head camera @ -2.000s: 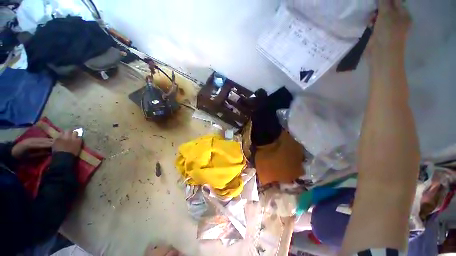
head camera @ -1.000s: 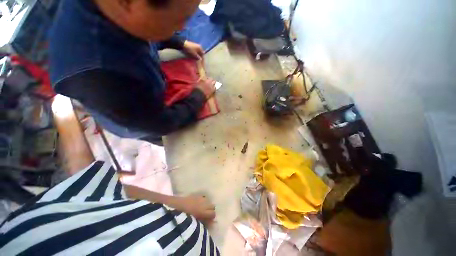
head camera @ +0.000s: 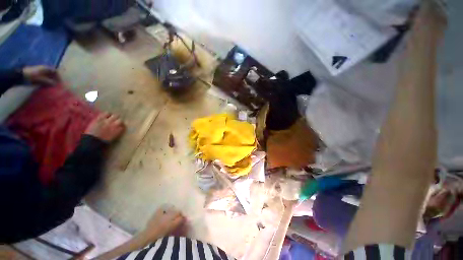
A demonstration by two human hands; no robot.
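A red garment piece [head camera: 53, 119] lies on the cream cloth-covered table [head camera: 109, 195] at the left. A second person's hands [head camera: 105, 127] rest on it. A thin yellowish ruler [head camera: 141, 139] lies on the table right of it. A small white chalk-like chip [head camera: 91, 96] lies above it. My left hand [head camera: 165, 221] is on the table's near part at the bottom, blurred, fingers seemingly curled, nothing visible in it. My right arm reaches up at the far right; my right hand [head camera: 430, 14] is blurred and cut off by the top edge.
A crumpled yellow cloth [head camera: 224, 142] lies mid-table over pale scraps [head camera: 228, 195]. A small dark tool [head camera: 171, 140] lies left of it. A black iron [head camera: 177, 80] and a brown open box [head camera: 238, 76] stand near the wall. Blue fabric [head camera: 33, 48] lies upper left. Written paper [head camera: 337, 30] is at the top.
The view has swung back right, showing my raised right arm again. The ruler has left the red piece and lies on the table. The white chip, earlier at the other person's hand, lies apart.
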